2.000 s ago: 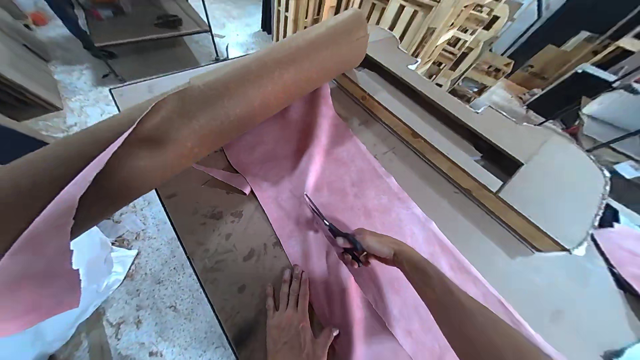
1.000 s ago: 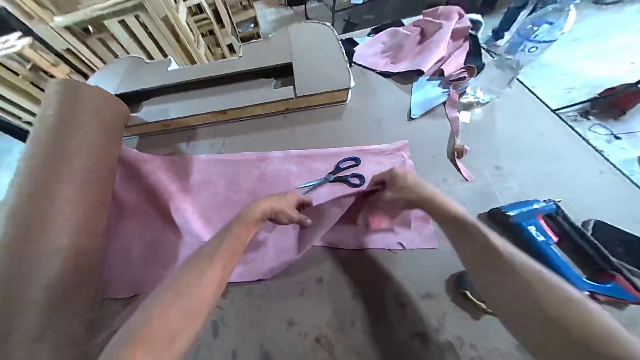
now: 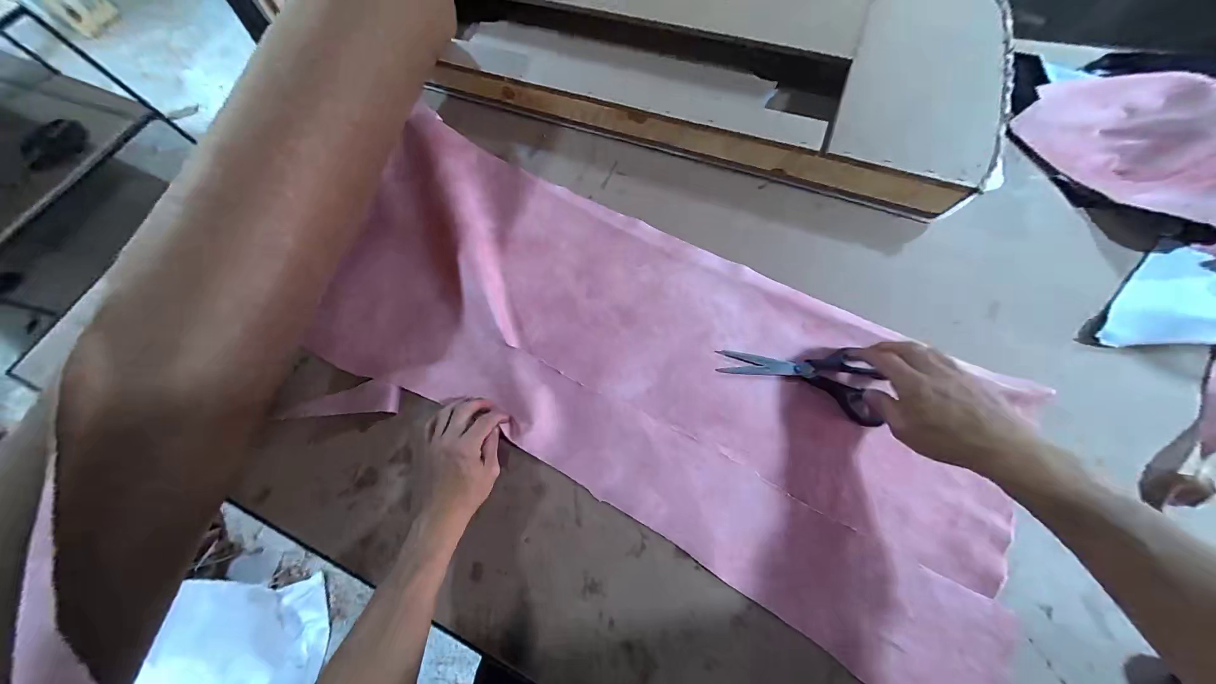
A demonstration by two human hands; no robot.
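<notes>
A long piece of pink fabric (image 3: 646, 342) lies across the table, with a cut line running lengthwise through it from near its middle to its right end. My right hand (image 3: 926, 399) holds the dark handles of a pair of scissors (image 3: 793, 369) above the fabric; the blades are slightly apart and point left. On the fabric's near edge, my left hand (image 3: 465, 442) pinches a bit of the material between thumb and fingers. The brown-backed roll of material (image 3: 237, 256) rises at the left, its pink side showing at the lower left. A narrow pink strip (image 3: 351, 399) lies beside the left hand.
Behind the fabric, a cardboard-covered wooden frame (image 3: 703, 123) stands on the table (image 3: 570, 579). Pink and dark scraps (image 3: 1130, 142) and a light blue piece (image 3: 1164, 299) lie at the right. White sheeting (image 3: 237, 632) is on the floor below the table's edge.
The scissors lay on the fabric one second ago and are now in my right hand. My left hand has moved to the fabric's near edge beside the roll. The view has swung considerably.
</notes>
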